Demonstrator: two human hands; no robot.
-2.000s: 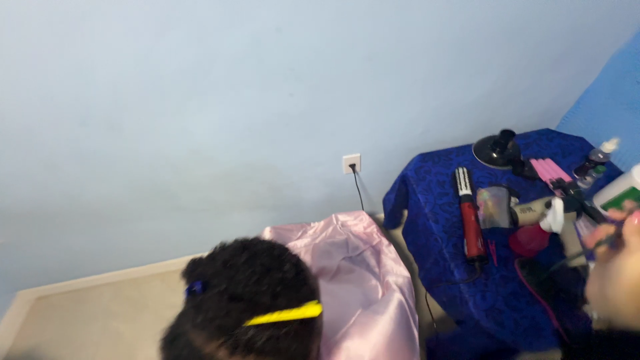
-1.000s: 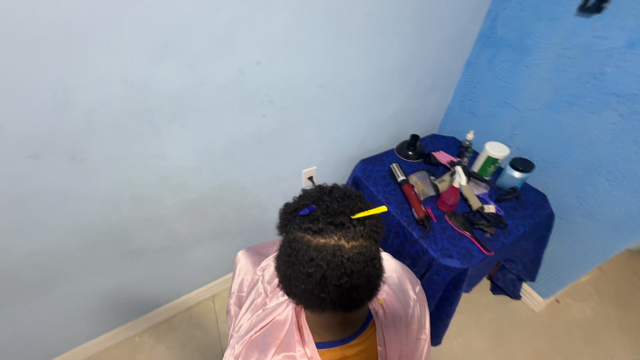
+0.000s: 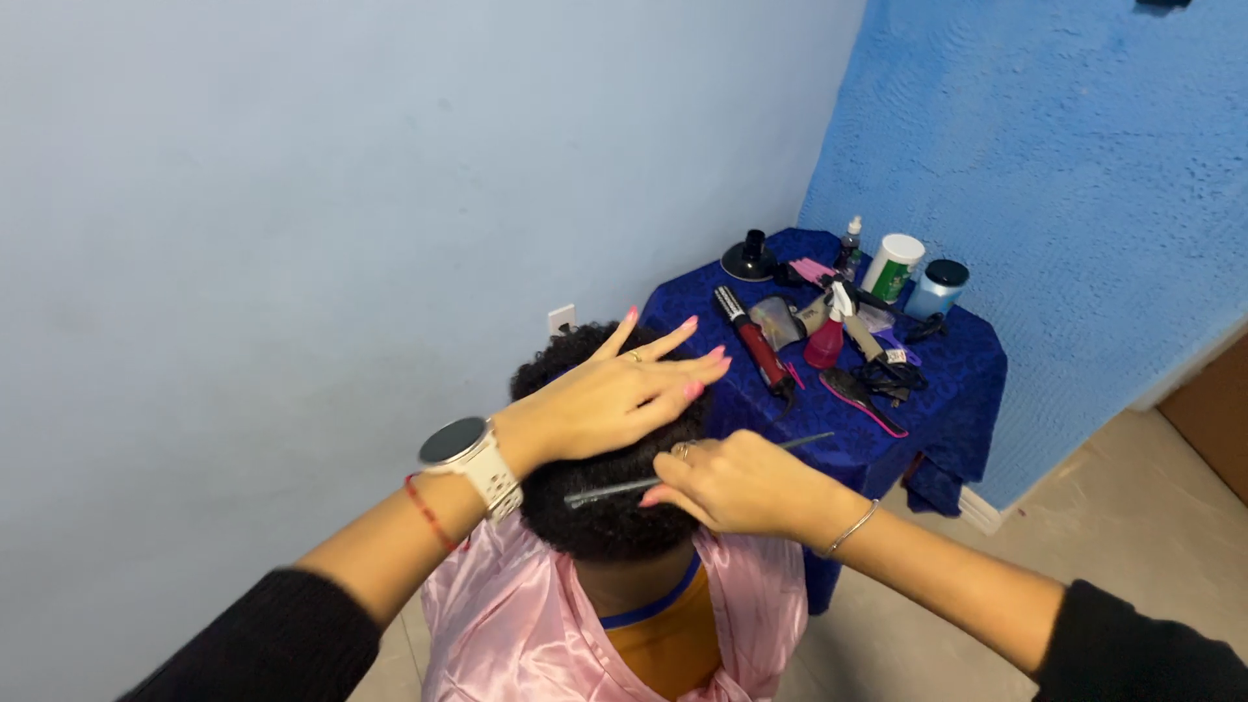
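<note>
A seated person's dark curly hair [image 3: 604,531] is seen from behind, above a pink satin cape [image 3: 526,624]. My left hand [image 3: 609,400] lies on the top of the head, palm down with its fingers spread, holding nothing that I can see. Just below and to its right, my right hand [image 3: 736,483] grips a dark rat-tail comb [image 3: 614,489]. The comb's toothed end rests against the back of the hair, and its thin tail sticks out to the right past my hand. Hair clips seen earlier are hidden behind my left hand.
To the right stands a table with a blue cloth [image 3: 663,302]. On it lie a red hot-air brush [image 3: 756,341], a pink spray bottle [image 3: 827,336], a paddle brush [image 3: 863,402], a white tub [image 3: 892,265] and a blue jar [image 3: 938,290]. A wall socket [image 3: 562,320] is behind the head.
Both my hands have come into view over the person's head, the right one with the comb. Two seconds ago a hand was over the table at the right. The view has shifted.
</note>
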